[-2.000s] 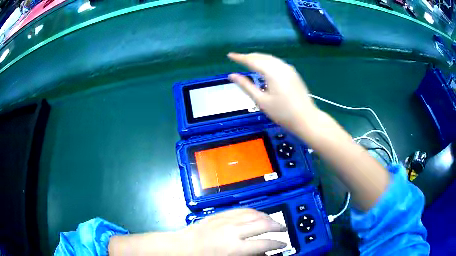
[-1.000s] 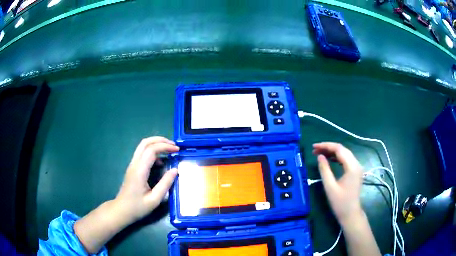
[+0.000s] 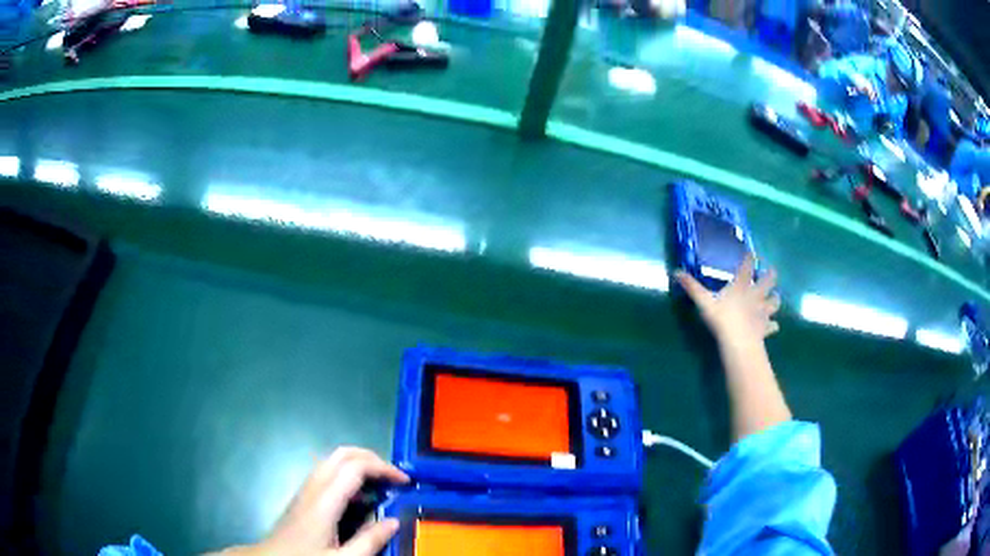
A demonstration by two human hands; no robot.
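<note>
An upper blue scanner lies on the green bench with an orange-red screen and a white cable in its right side. A lower scanner, also orange, lies against its near edge, cut off by the picture's bottom. My left hand has its fingertips and thumb around the lower scanner's upper left corner. My right hand reaches forward, thumb and fingers astride the near end of a dark-screened scanner on the raised ledge. This scanner has no visible cable; its near end is partly hidden by the hand.
A black tray-like shape is at the left edge. Blue cases stand at the far right. Beyond the ledge's light green rim lie red and black items and a dark post. People in blue are at the upper right.
My right hand has moved forward from beside the cabled scanners to the scanner on the ledge. The view has tilted up. The upper scanner's screen has turned from white to orange-red.
</note>
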